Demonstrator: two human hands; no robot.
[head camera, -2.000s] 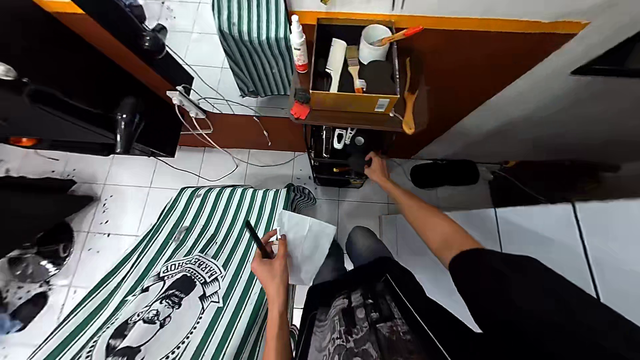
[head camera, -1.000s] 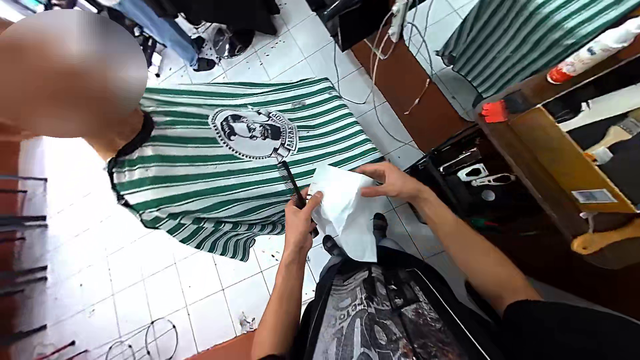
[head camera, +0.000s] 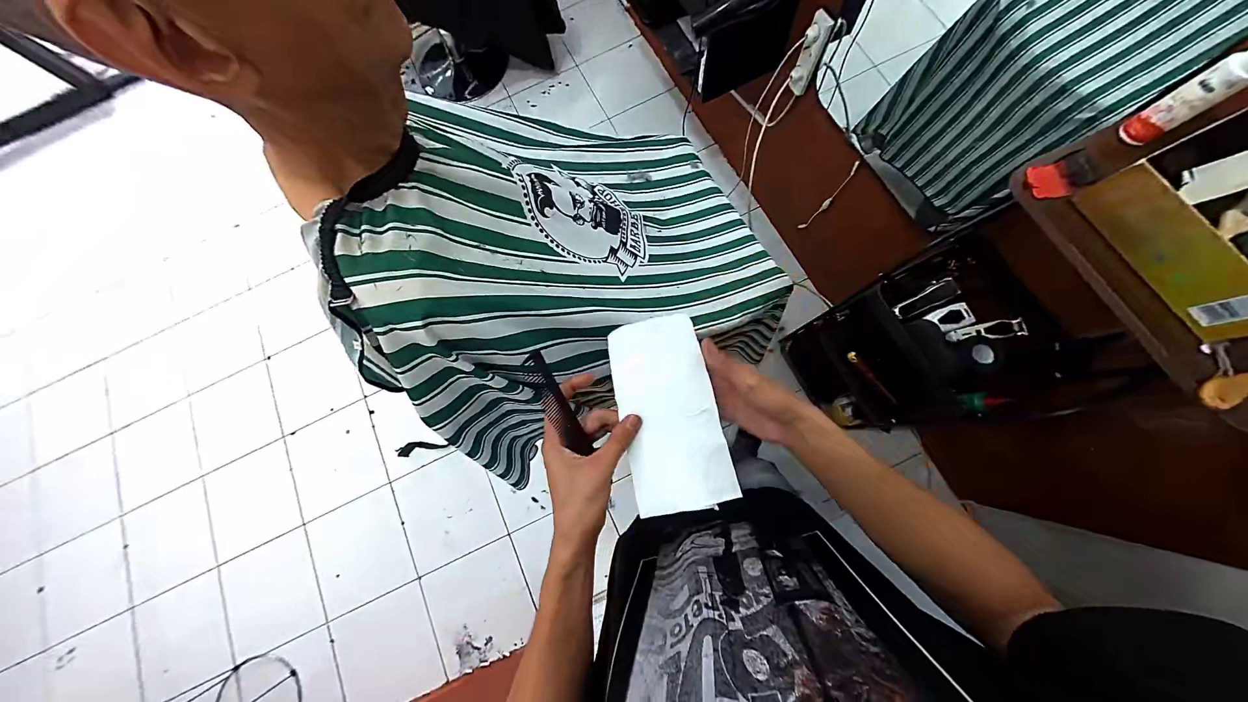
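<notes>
My left hand (head camera: 590, 458) holds a black comb (head camera: 558, 405) and pinches the left edge of a white paper sheet (head camera: 675, 419) under its thumb. The sheet hangs flat in front of my body. At its right edge is my right hand (head camera: 746, 390), its fingers partly hidden behind the paper. Just beyond both hands spreads a green-and-white striped barber cape (head camera: 468, 283) with a printed bearded face, worn by a seated person (head camera: 322, 88) at the upper left.
A black case (head camera: 936, 341) with hair clippers and other tools lies at the right. Above it, a wooden shelf (head camera: 1111, 283) carries a box and a bottle. A power strip (head camera: 814, 54) with cables hangs near the mirror (head camera: 1033, 107). White floor tiles (head camera: 234, 468) show at the left.
My right hand has left the tool case and come to the paper. The crumpled sheet is now flat and narrower. The view has turned toward the caped person.
</notes>
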